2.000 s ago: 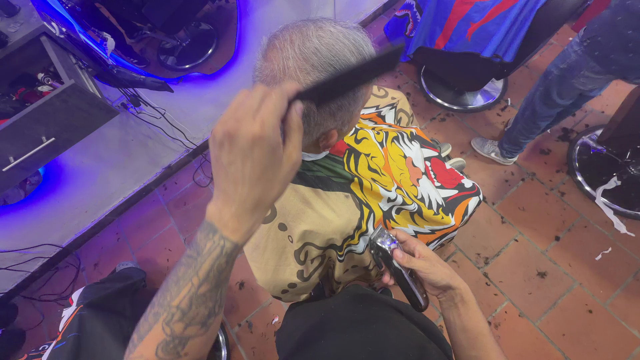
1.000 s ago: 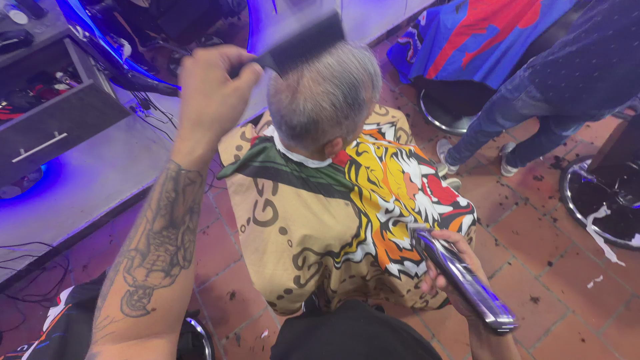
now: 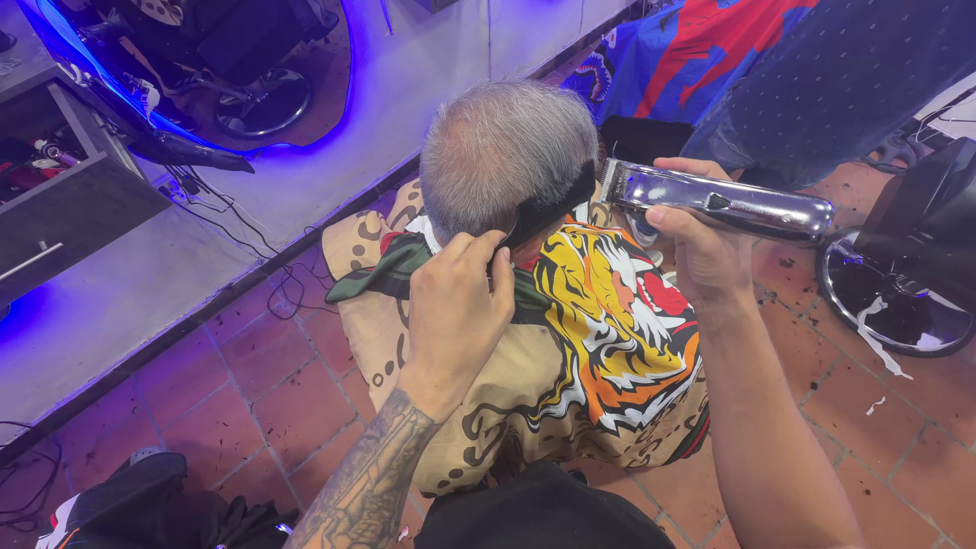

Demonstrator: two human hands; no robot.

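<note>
A seated person with short grey hair (image 3: 503,145) wears a tan barber cape (image 3: 488,381) with a tiger print. My left hand (image 3: 461,305) pinches the end of a black comb (image 3: 553,210), which lies against the right side of the head above the ear. In my right hand (image 3: 705,236) is a chrome hair clipper (image 3: 724,200), held level between fingers and thumb. The clipper's blade points left, close beside the head and the comb's far end.
Another person (image 3: 846,84) stands at the upper right, by a blue and red cape (image 3: 701,53). A chair base (image 3: 900,293) is at the right. An open drawer (image 3: 76,198) juts out at the left, with cables (image 3: 252,236) along the wall. Hair clippings dot the tiled floor (image 3: 808,358).
My left hand has come down from above the head, and the comb now rests at its right side. My right hand has raised the clipper from over the cape to beside the head.
</note>
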